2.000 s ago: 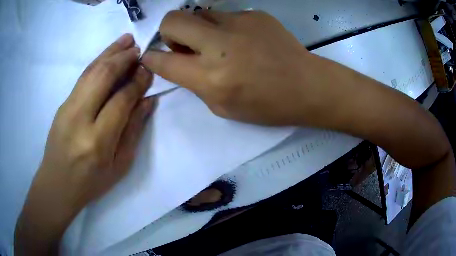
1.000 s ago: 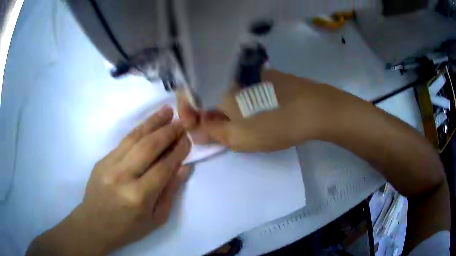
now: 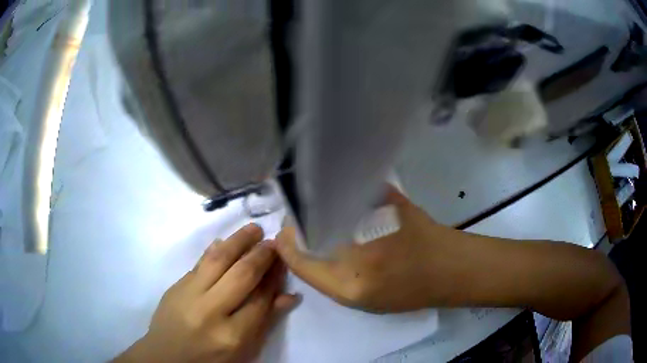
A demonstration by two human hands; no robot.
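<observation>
The pale grey sewing machine head (image 3: 347,106) fills the top middle of the view. A white fabric panel (image 3: 340,333) lies under both hands on the white table. My left hand (image 3: 220,298) rests on the fabric with its fingertips just in front of the needle area. My right hand (image 3: 376,262) is beside it, partly hidden behind the machine head, its thumb near my left fingertips. Both hands seem to hold the fabric, but the pinched edge is hidden. The needle is not clearly visible. A ribbed cream tension knob (image 3: 378,224) shows over my right hand.
A long glowing lamp (image 3: 51,135) stands left of the machine head. More white fabric (image 3: 18,283) lies at the far left. A yellow-edged tray (image 3: 609,202) with small parts sits at the right edge. A blurred cream round part (image 3: 507,117) is at the upper right.
The view has shifted, so the machine head now fills much more of it and the lamp shows fully. Both hands appear lower in the picture, still together at the fabric.
</observation>
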